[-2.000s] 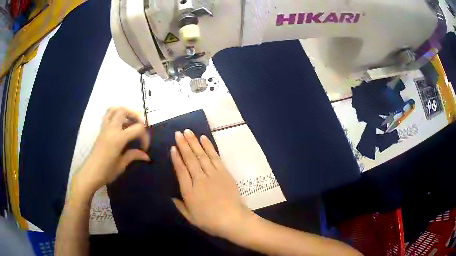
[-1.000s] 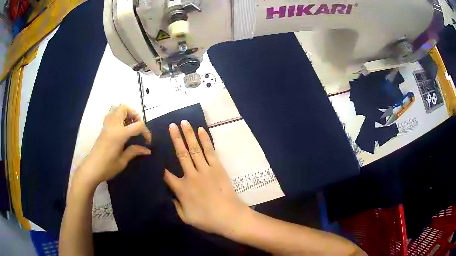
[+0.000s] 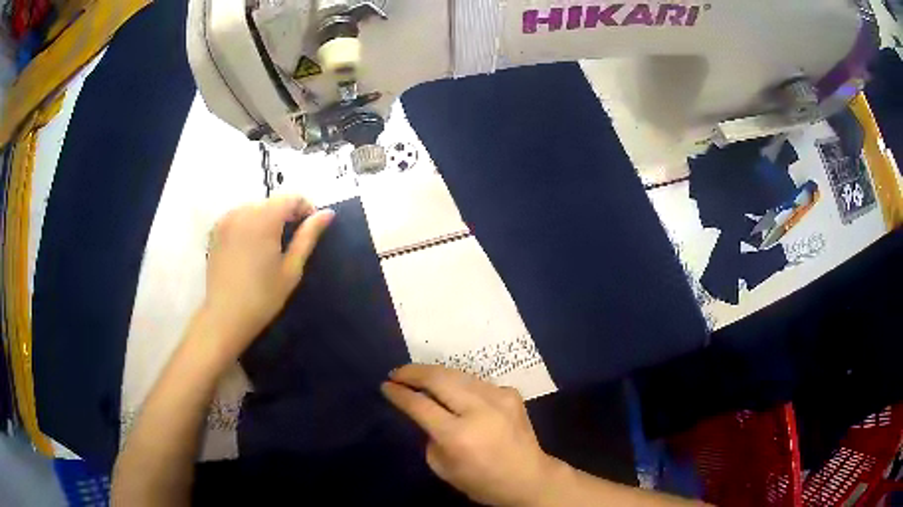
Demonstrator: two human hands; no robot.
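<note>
A dark navy cut panel (image 3: 332, 297) lies in front of the needle area of the white sewing machine (image 3: 614, 40), its short far edge a little below the ridged metal knob (image 3: 369, 158). My left hand (image 3: 259, 253) is at the panel's far left corner, thumb and fingertips on the cloth near that edge. My right hand (image 3: 470, 421) is at the panel's right edge near the table's front, thumb and index finger pinching the cloth there. The presser foot area is partly hidden under the machine head.
A second navy panel (image 3: 574, 228) lies under the machine arm. Another (image 3: 99, 228) runs along the table's left side. Navy scraps (image 3: 738, 198) and an orange and blue tool (image 3: 790, 213) lie at right. A red basket (image 3: 738, 460) and a blue basket (image 3: 84, 483) are below.
My left hand has moved forward and right to the panel's far edge. My right hand has gone from flat on the cloth to its right edge, nearer me. The panel's far end has shifted slightly forward.
</note>
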